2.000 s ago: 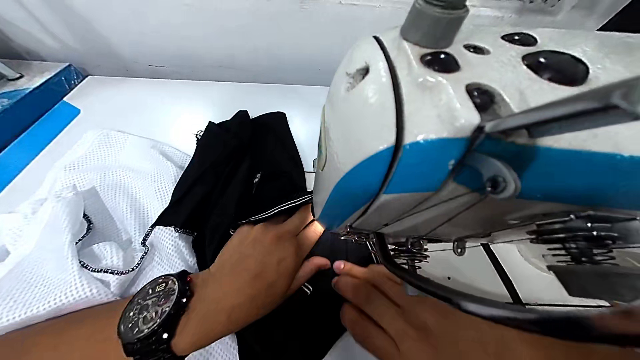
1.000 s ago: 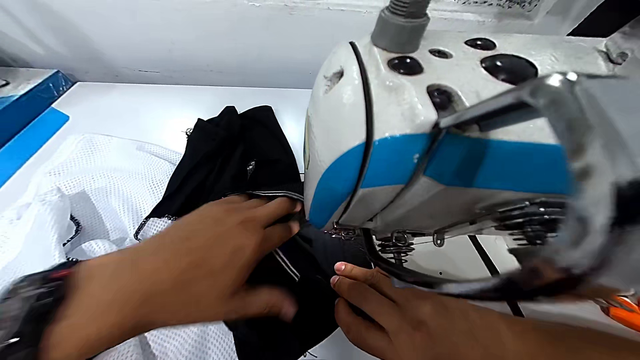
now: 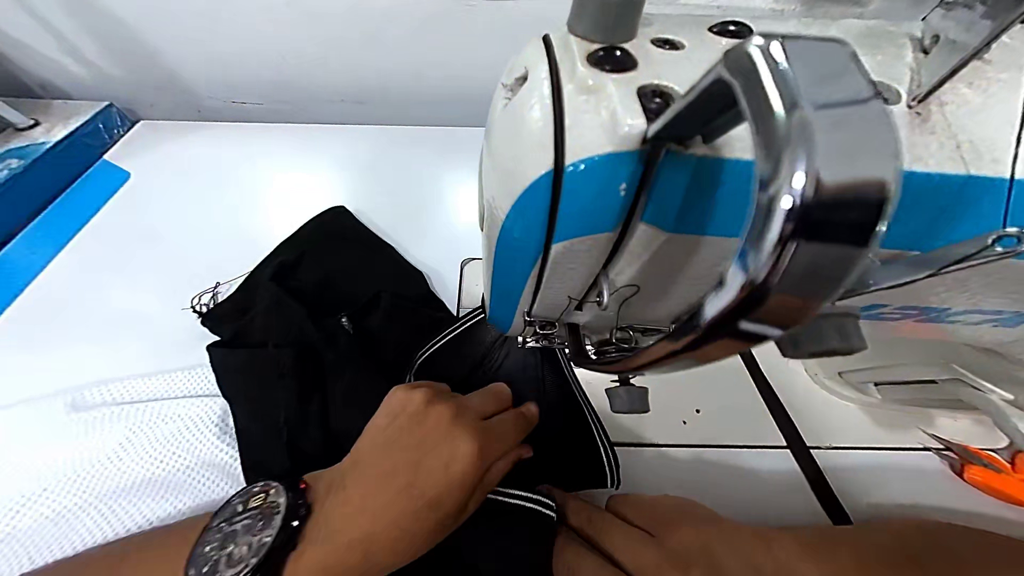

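Note:
Black fabric with white-striped ribbed trim (image 3: 588, 416) lies under the needle end of a white and blue industrial sewing machine (image 3: 524, 200). My left hand (image 3: 432, 456), with a wristwatch on that arm, rests on the cloth just in front of the presser foot area, its fingers bent and pinching the fabric. My right hand (image 3: 640, 532) is at the bottom, its fingertips at the edge of a striped fold (image 3: 524, 502); whether it grips the fold is partly hidden. White mesh cloth (image 3: 144, 464) joins or lies against the black part at the left.
Orange-handled thread snips (image 3: 992, 476) lie on the machine bed at the right. A chrome curved guard (image 3: 808, 192) juts out in front of the machine head. At the far left stands a blue and white machine part (image 3: 64, 160). Loose threads hang from the black cloth.
The curved guard now stands out in front of the machine head. The striped trim is spread differently, with a fold between my hands. My right hand is lower, farther from the needle area.

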